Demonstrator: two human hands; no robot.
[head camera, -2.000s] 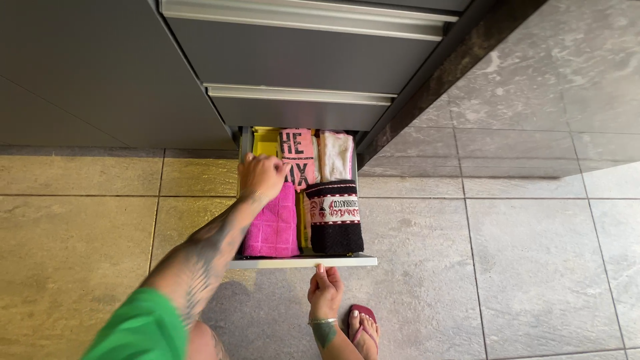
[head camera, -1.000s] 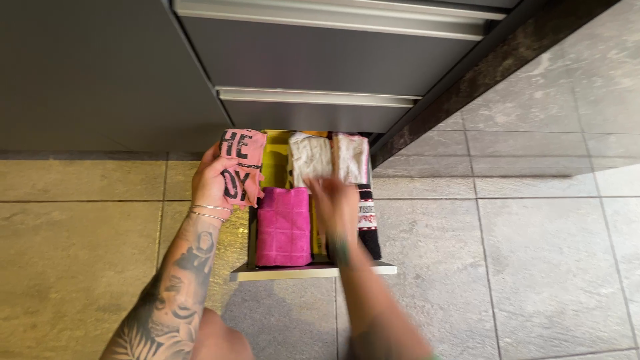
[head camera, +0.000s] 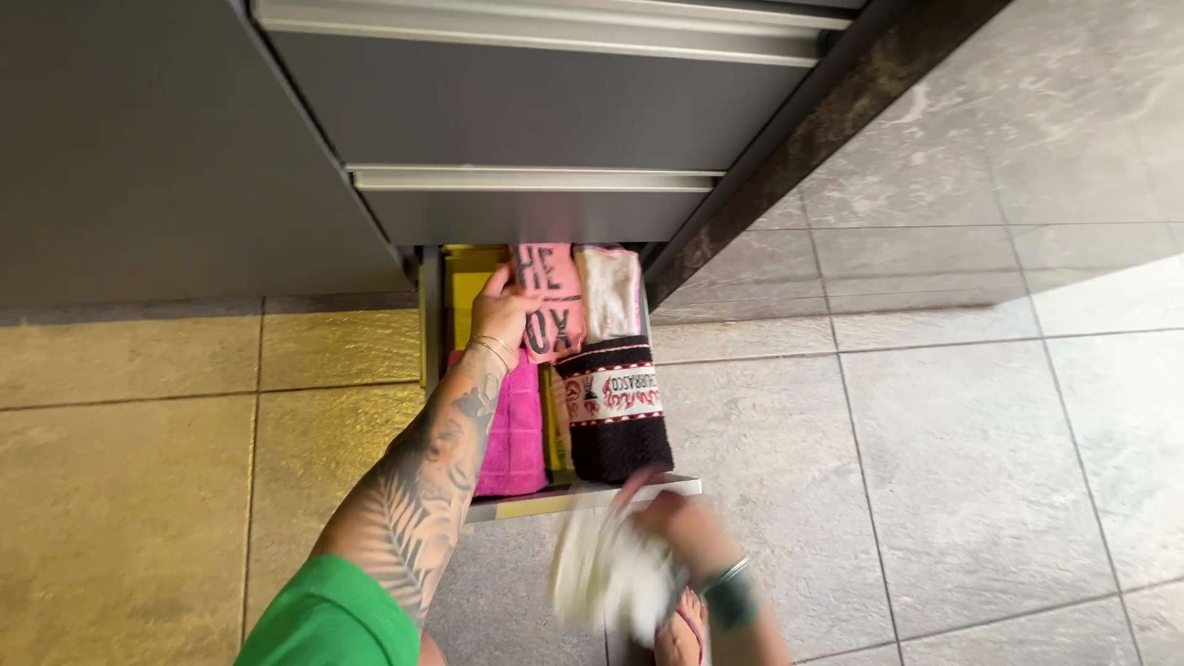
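In the pulled-out bottom drawer (head camera: 518, 505), my left hand (head camera: 502, 316) grips the left edge of a folded pink cloth (head camera: 555, 305) with dark lettering. Blurred by motion, my right hand (head camera: 680, 527) holds a whitish cloth (head camera: 606, 573) outside the drawer, just in front of its front edge. A folded magenta towel (head camera: 514, 435) lies at the drawer's front left, partly behind my left forearm. At front right lies a folded black towel (head camera: 618, 453) with a patterned white band. Behind it is a folded white cloth (head camera: 610, 291) with a pink edge.
Grey drawer fronts (head camera: 536, 102) with metal handle rails rise above the drawer. A dark stone panel edge (head camera: 786, 148) runs along the right. Below my right hand a foot in a flip-flop (head camera: 682, 629) stands on the tiled floor (head camera: 768, 444). Yellow material (head camera: 465, 291) shows at the drawer's back left.
The pink cloth, held left of the drawer a second ago, is back inside it under my left hand. My right hand has moved from inside the drawer to its front with the whitish cloth.
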